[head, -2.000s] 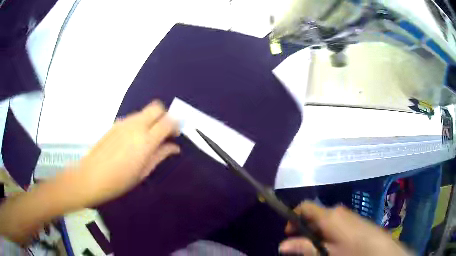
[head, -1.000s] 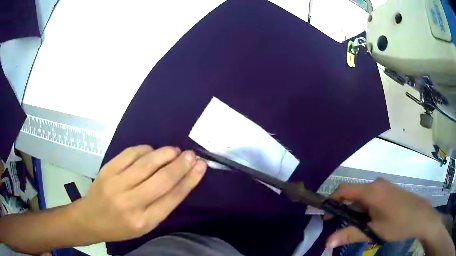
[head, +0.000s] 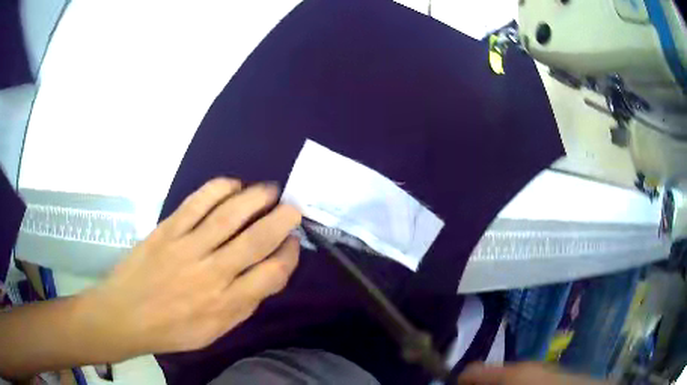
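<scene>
A dark purple garment panel [head: 361, 90] lies over the table and hangs down its front edge. A white strip [head: 361, 199] lies on it at a slant. My left hand [head: 226, 263] presses the panel, its fingertips at the strip's lower left corner. My right hand [head: 520, 374] is mostly cut off by the bottom edge and blurred. It holds the fabric scissors [head: 377, 301], whose tips are at the strip's lower left edge, close to my left fingertips. Whether the blades are apart is blurred.
The sewing machine head [head: 603, 37] is at upper right, with a yellow mark [head: 496, 60] at its left. A measuring scale [head: 83, 225] runs along the table's front edge. A blue plastic basket [head: 538, 316] is below right. Dark cloth lies at far left.
Since two seconds ago the view has shifted and the scissors have moved to the strip's lower left edge. In the last second my right hand has moved down, mostly out of view.
</scene>
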